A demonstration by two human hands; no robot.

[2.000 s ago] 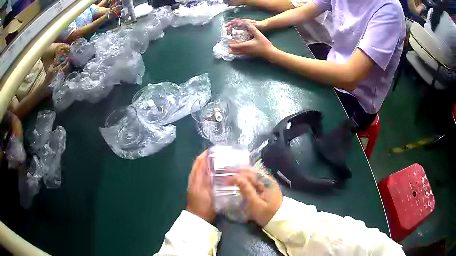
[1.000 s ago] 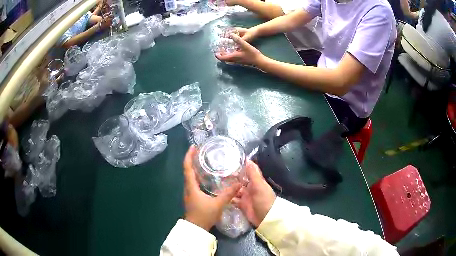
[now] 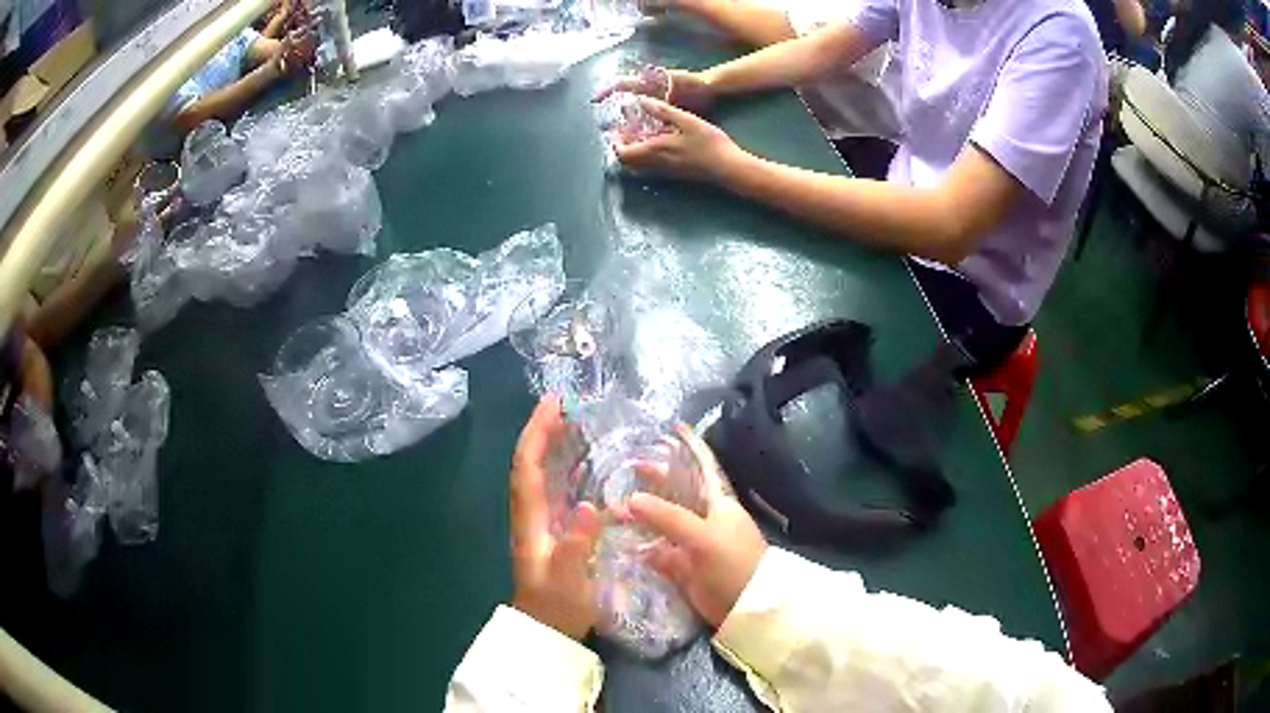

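My left hand (image 3: 552, 536) and my right hand (image 3: 708, 536) hold a clear round cup (image 3: 630, 460) between them, low in the middle of the view. The left fingers lie along its left side; the right fingers reach across its near part. More clear, crinkled material (image 3: 644, 610) shows between and below the hands; I cannot tell whether it is a bag or another cup. Just beyond the hands stands a clear cup with small fittings (image 3: 574, 339). Bagged cups (image 3: 404, 320) lie to its left.
A black padded strap (image 3: 801, 481) lies right of my hands. Clear bags (image 3: 265, 195) and a smaller bundle (image 3: 114, 439) lie at left. A person in a lilac shirt (image 3: 996, 139) holds a clear piece across the green table (image 3: 348, 585). A red stool (image 3: 1121, 557) stands at right.
The cup in my hands has turned; its flat round face no longer faces up as clearly. My right fingers have moved up onto it. The view has shifted slightly since the oldest frame.
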